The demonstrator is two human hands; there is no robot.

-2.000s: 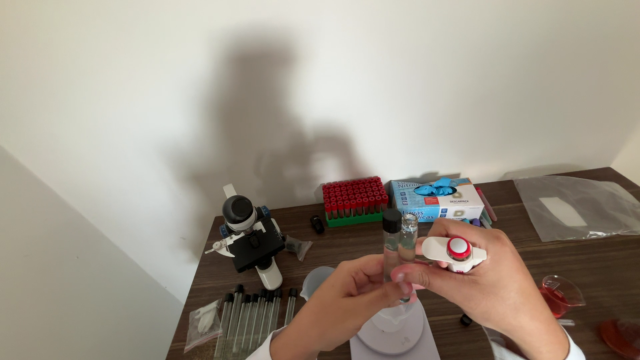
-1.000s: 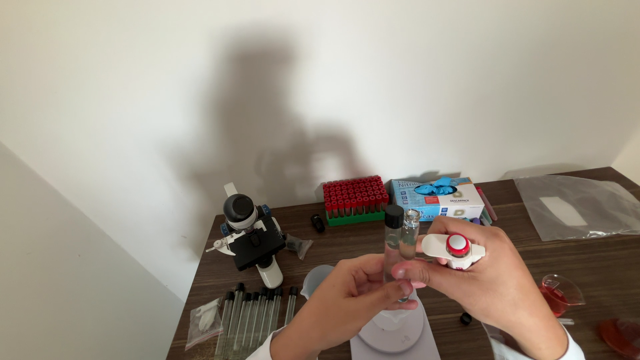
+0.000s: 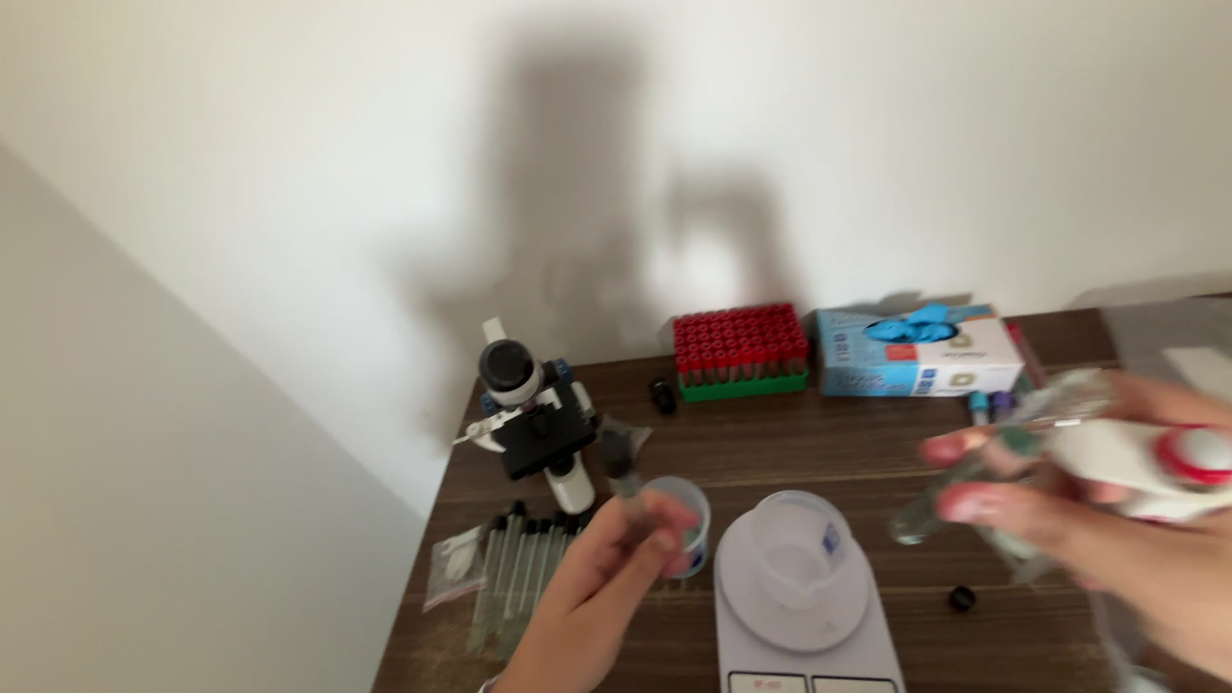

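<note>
On the left, my left hand [image 3: 616, 577] pinches a black-capped glass tube [image 3: 626, 476], held upright over a clear plastic cup [image 3: 688, 510]. My right hand [image 3: 1088, 510], blurred at the right, grips a white pipette with a red-ringed button [image 3: 1193, 452] together with a tilted clear glass tube [image 3: 929, 505]. Between the hands, a clear plastic beaker [image 3: 799, 553] stands on the round plate of a white digital scale [image 3: 736, 616]. A small black cap [image 3: 962, 598] lies on the table right of the scale.
A microscope [image 3: 539, 423] stands left, with several black-capped tubes [image 3: 515, 558] and a small plastic bag [image 3: 455, 568] before it. Along the wall are a green rack of red-capped tubes [image 3: 741, 385] and a box of blue gloves [image 3: 914, 361]. A plastic bag [image 3: 1165, 332] lies far right.
My hands, together over the scale before, have moved apart. The left has gone left with the black-capped tube, the right has gone right with the pipette and the other tube.
</note>
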